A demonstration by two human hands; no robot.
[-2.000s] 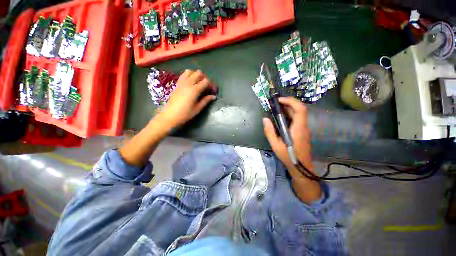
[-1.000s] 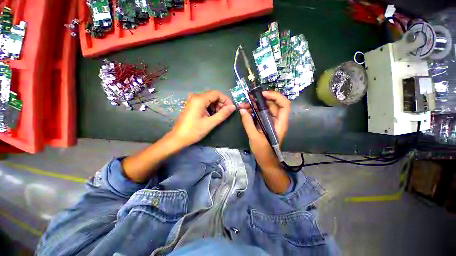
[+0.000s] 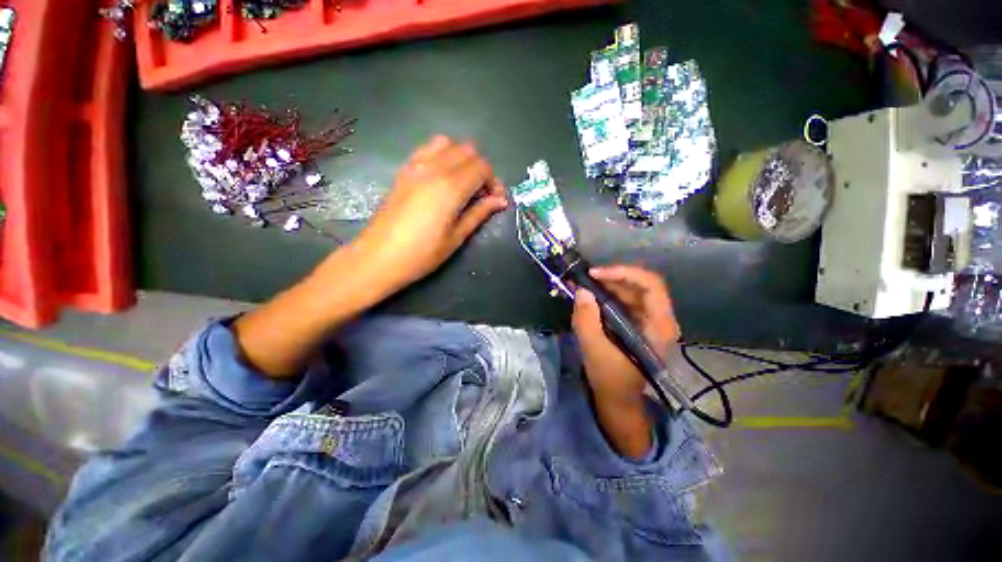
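Note:
A single green-white circuit board (image 3: 543, 205) lies on the dark green mat in front of me. My right hand (image 3: 628, 329) holds the black soldering iron (image 3: 611, 312), its metal tip over the board's left edge. My left hand (image 3: 445, 198) is just left of the board, thumb and index finger pinched together beside its edge. Whether a lead is between these fingertips is too small to tell. A pile of red connector leads (image 3: 247, 154) with white plugs lies on the mat to the left. A stack of boards (image 3: 646, 126) lies behind and right of the single board.
A red tray (image 3: 363, 41) with boards is at the back, and another red tray (image 3: 60, 165) stands at the left. The round tip cleaner tin (image 3: 775, 192) and the white box (image 3: 868, 220) are at the right. Black cords (image 3: 769, 357) run along the mat's front edge.
My left hand moved from the lead pile to the board's left side. The iron, upright over the board a second ago, now tilts with its tip low at the board. The view has shifted.

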